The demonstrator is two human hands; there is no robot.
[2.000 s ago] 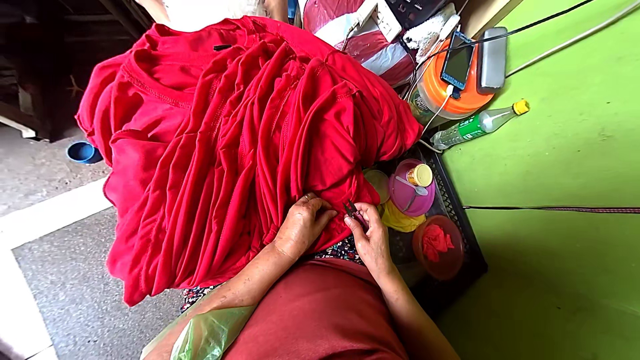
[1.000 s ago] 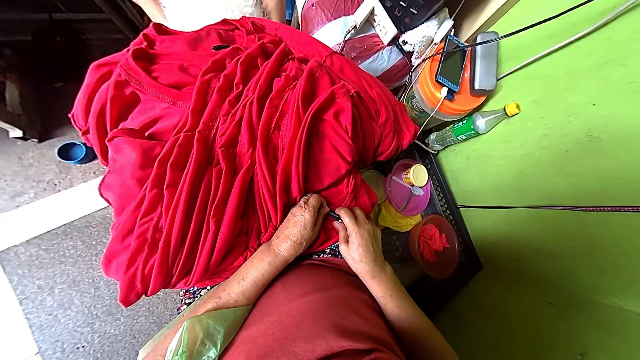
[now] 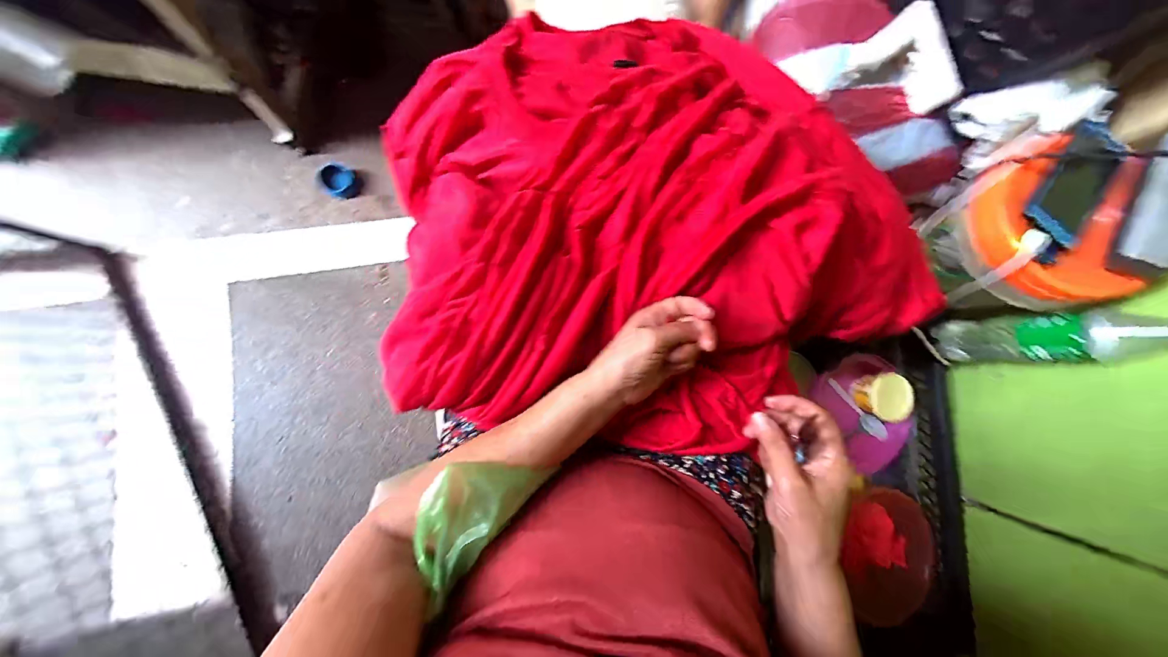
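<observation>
A red garment [image 3: 566,237], gathered into folds, lies spread in front of me over my lap. My left hand [image 3: 652,351] rests on its lower part with curled fingers; whether it pinches the cloth cannot be told. Just beyond the garment's lower right corner is my right hand [image 3: 803,447], fingers bent around a small dark object that is mostly hidden and blurred. A green plastic bag [image 3: 470,520] hangs at my left forearm.
On the right are a purple dish [image 3: 867,443] with a yellow-lidded container [image 3: 890,397], a reddish bowl [image 3: 890,584] with red scraps, an orange-lidded tub [image 3: 995,219] and a plastic bottle [image 3: 1049,338]. A blue cup [image 3: 338,181] sits on the floor at left.
My hands were close together at the garment's lower edge and are now apart, the right one off to the right of the cloth. The view has swung left.
</observation>
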